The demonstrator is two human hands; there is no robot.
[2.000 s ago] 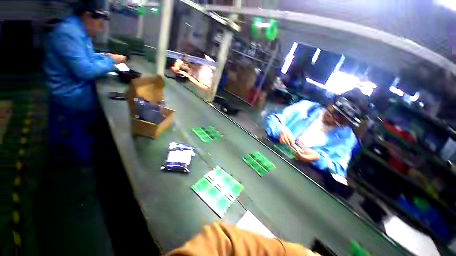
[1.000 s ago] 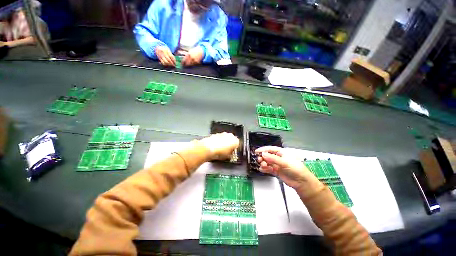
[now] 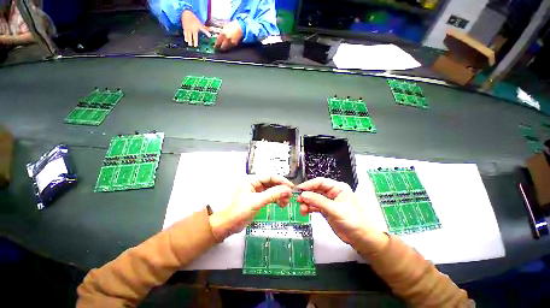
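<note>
My left hand (image 3: 250,204) and my right hand (image 3: 335,207) meet over the upper part of a green PCB panel (image 3: 279,252) on white paper. Their thumbs and forefingers are pinched together around something tiny and dark; its kind cannot be told. The hands hide part of the panel's top boards. Just behind the hands stand two open black bins side by side. The left bin (image 3: 252,157) holds white components (image 3: 271,157). The right bin (image 3: 345,157) holds small black components (image 3: 321,166).
Another PCB panel (image 3: 404,201) lies on white paper (image 3: 467,210) at right. A panel (image 3: 129,162) and a shiny packet (image 3: 50,177) lie at left. More panels lie across the green bench (image 3: 241,102). A person's hands (image 3: 211,33) work opposite. A dark slim object (image 3: 532,207) is at far right.
Both hands have left the bins and come together in front of them, over the panel. The contents of both bins now show. The view has tilted downward.
</note>
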